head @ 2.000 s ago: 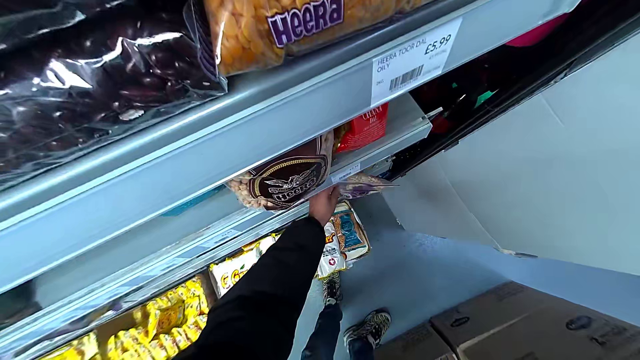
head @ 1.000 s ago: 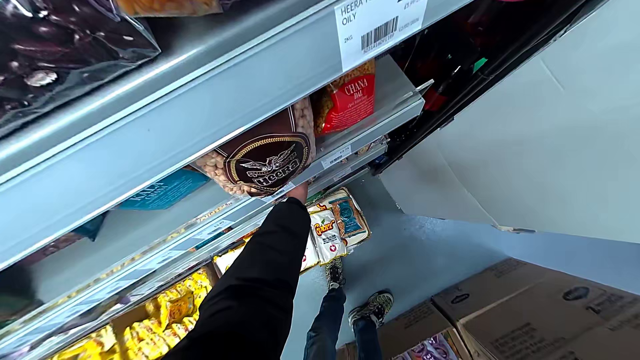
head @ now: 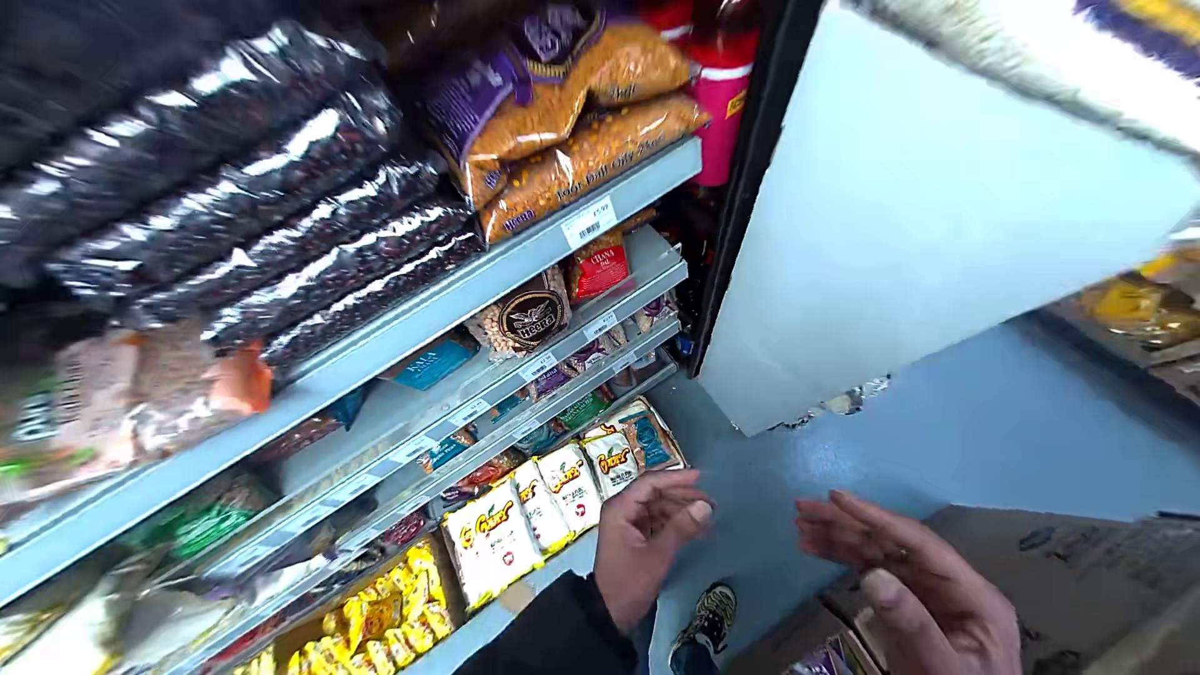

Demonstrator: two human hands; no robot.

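Both hands are in front of my body, apart from each other, above the blue floor. My left hand (head: 647,544), in a black sleeve, is empty with its fingers loosely curled, nearest the white flour-type bags (head: 614,464) on the bottom shelf. Empty too, my right hand (head: 909,581) has its fingers extended and reaches in from the lower right. A Heera bag of pale pulses or nuts (head: 530,314) lies on a middle shelf beside a red-labelled chana dal bag (head: 598,267). Orange toor dal bags (head: 600,155) are stacked on the shelf above.
Dark bean bags (head: 281,187) fill the upper left shelf. A shelf edge (head: 375,361) runs diagonally across the view. Yellow packets (head: 384,609) sit in a box below. A large white panel (head: 919,206) stands at right; cardboard boxes (head: 1050,562) are at lower right, and a shoe (head: 710,614) below.
The reaching hand has withdrawn from beneath the Heera bag, which stays on its shelf. Both hands now show in front of me. The view has shifted to take in more shelving.
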